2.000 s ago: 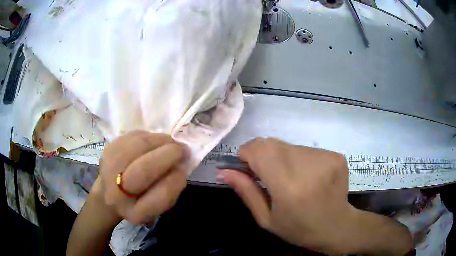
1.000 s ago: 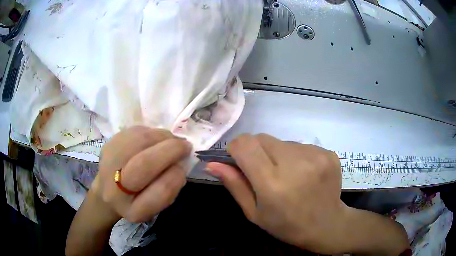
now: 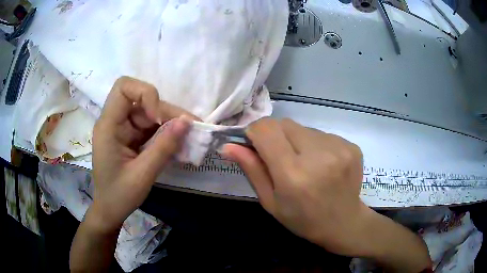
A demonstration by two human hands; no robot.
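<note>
A large white-cream floral garment piece (image 3: pixel 176 58) lies bunched over the left of the machine table. My left hand (image 3: pixel 141 141) pinches its narrow folded edge (image 3: pixel 200 139) between thumb and fingers above the front table edge. My right hand (image 3: pixel 304 176) is closed around small metal snips (image 3: pixel 235 135), whose blades are at the folded edge. The blade tips are blurred against the cloth, and the snips' handles are hidden in my right hand.
The needle plate (image 3: pixel 307 27) shows at the top centre. A thin metal tool (image 3: pixel 389 26) lies on the machine bed (image 3: pixel 347 72). A printed ruler (image 3: pixel 422 180) runs along the front table edge. Crumpled floral pieces (image 3: pixel 141 240) hang below it. A dark long object (image 3: pixel 17 74) is at far left.
My left hand has moved up and turned, its grip now showing thumb and fingertips on the folded edge. My right hand has brought the snips up and left to the cloth.
</note>
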